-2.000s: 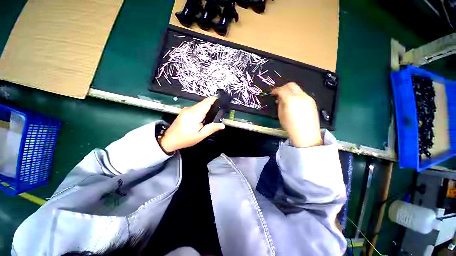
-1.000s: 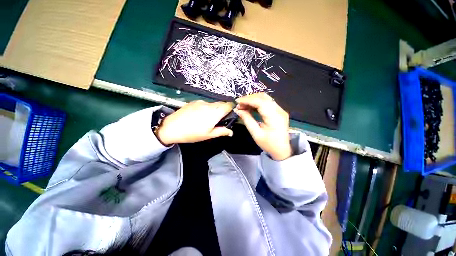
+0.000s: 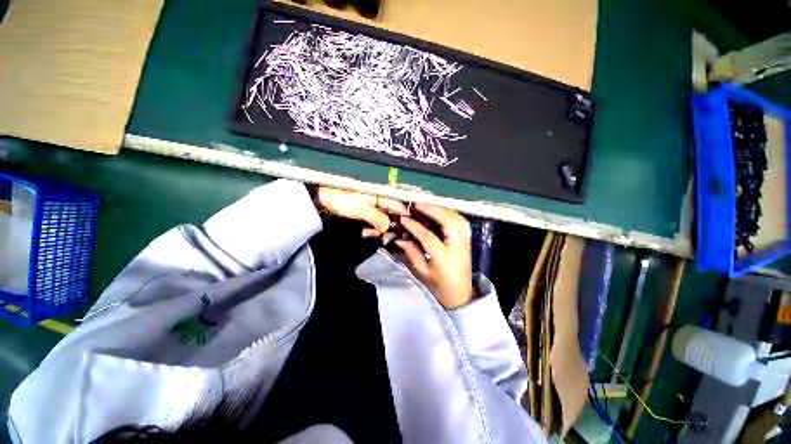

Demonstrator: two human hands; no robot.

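Note:
My left hand (image 3: 356,206) and my right hand (image 3: 444,251) meet in front of my chest, just below the bench's front edge. A black body (image 3: 393,230) shows in small part between the fingers; most of it is hidden. I cannot tell whether a pin is in my right fingers. The long black parts tray (image 3: 512,143) lies on the bench beyond the hands. It holds a heap of thin silver-white pins (image 3: 347,91) at its left and middle. Small black parts (image 3: 579,106) lie at its right end.
A tan board (image 3: 520,35) lies behind the tray, with black bodies (image 3: 366,7) cut off at the top edge. Another tan board (image 3: 69,69) is at left. A blue parts box (image 3: 713,186) is at right, a blue basket (image 3: 65,251) at lower left, a white bottle (image 3: 715,354) at lower right.
My right hand has come from the tray to my left hand, and both have moved down towards my chest, below the bench edge. The view has shifted, so the tray sits higher and further left.

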